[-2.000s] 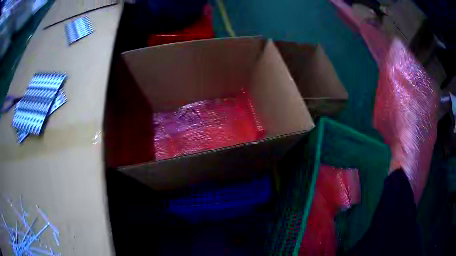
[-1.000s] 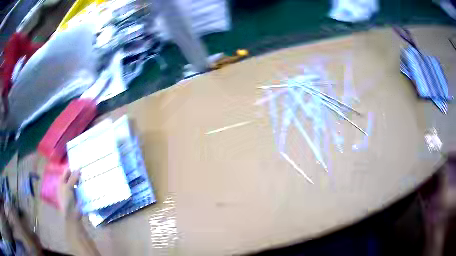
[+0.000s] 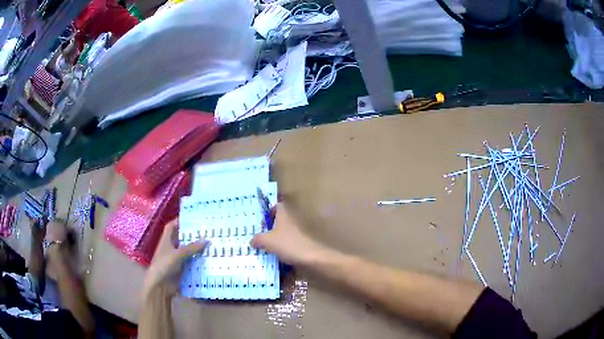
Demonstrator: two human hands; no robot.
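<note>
A white-blue PCB panel with rows of small components lies in front of me at left of centre, partly over another pale panel. My left hand grips its left edge, thumb on top. My right hand is at its right edge, fingers touching the top face. Blue-handled diagonal cutters are in my right hand, jaws pointing away from me; the palm hides most of the handles. Thin pale edge strips lie in a criss-cross pile at the right. One loose strip lies between.
Pink bubble-wrap bundles lie left of the panels. A yellow-black screwdriver lies by the grey post. Tiny pale bits lie near the bench edge. Another person's arm is at far left. White parts and cables lie on the green surface behind.
The view has swung from the box and crate to the bench, then further left. My right hand has come from the right edge to the panel. The stack at right is out of view.
</note>
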